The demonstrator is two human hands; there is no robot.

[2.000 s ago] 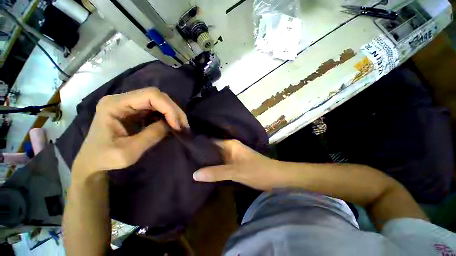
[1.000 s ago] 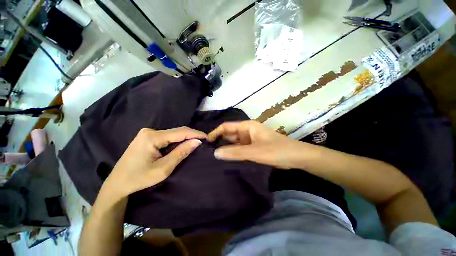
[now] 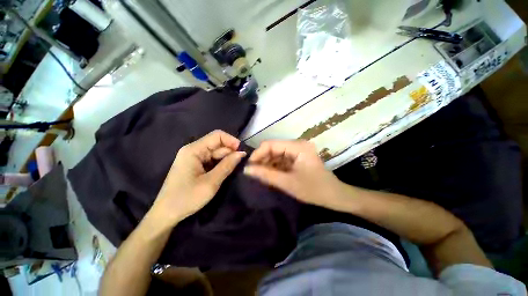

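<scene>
A dark plum-black garment [image 3: 156, 133] lies over the left of the white table and hangs over its front edge. My left hand [image 3: 202, 170] pinches the cloth edge between thumb and fingers. My right hand [image 3: 295, 173] is just to its right, fingertips at the same edge. The two hands nearly touch. The machine's presser foot area [image 3: 248, 88] is just beyond the cloth; the needle cannot be made out. A blue fitting [image 3: 192, 65] and a dark knob [image 3: 236, 56] show beside it.
A clear plastic bag with white pieces [image 3: 323, 55] lies right of the needle area. Snips [image 3: 431, 34] lie near a recessed parts tray [image 3: 472, 43] at the table's right end. More dark cloth [image 3: 451, 167] is below the table. Pink cones [image 3: 44, 162] stand at left.
My left hand has moved from over the garment to its edge near the machine. My right hand has moved up beside it. The cloth near the foot is spread flatter.
</scene>
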